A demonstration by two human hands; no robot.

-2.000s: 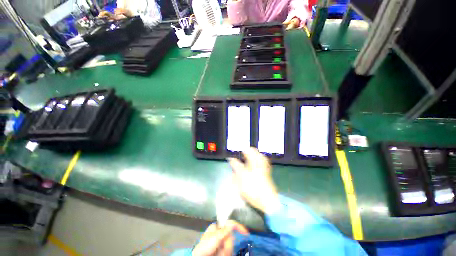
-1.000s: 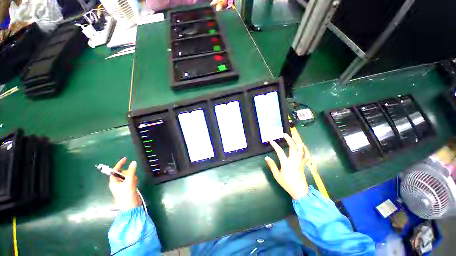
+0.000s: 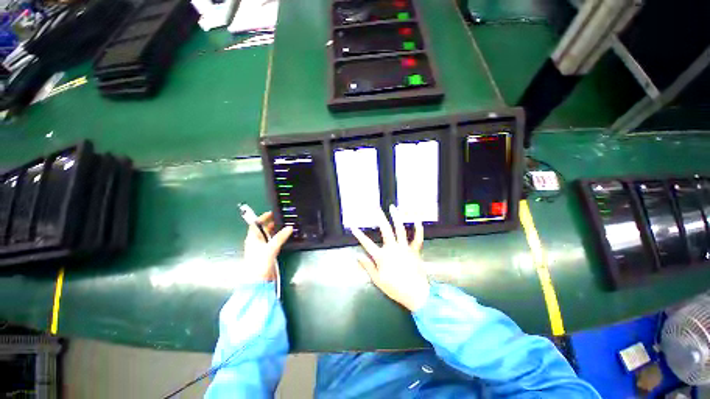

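Note:
A black foam phone tray lies in front of me with four phones. The leftmost phone shows a dark screen with green text lines. The two middle phones show plain white. The rightmost phone shows a dark screen with a green and a red button. My left hand is at the tray's lower left corner and holds a white connector plug with a thin cord along the wrist. My right hand is spread and empty, fingertips at the lower ends of the two middle phones.
A second phone tray lies beyond the first. Stacked black trays stand at left, more at the upper left. A waiting tray is at right. A small labelled device, yellow tape and a fan are also at right.
The rightmost phone's screen has gone from white to dark with green and red buttons. My right hand has moved left to the middle phones. My left hand has come to the tray's corner. The view has shifted.

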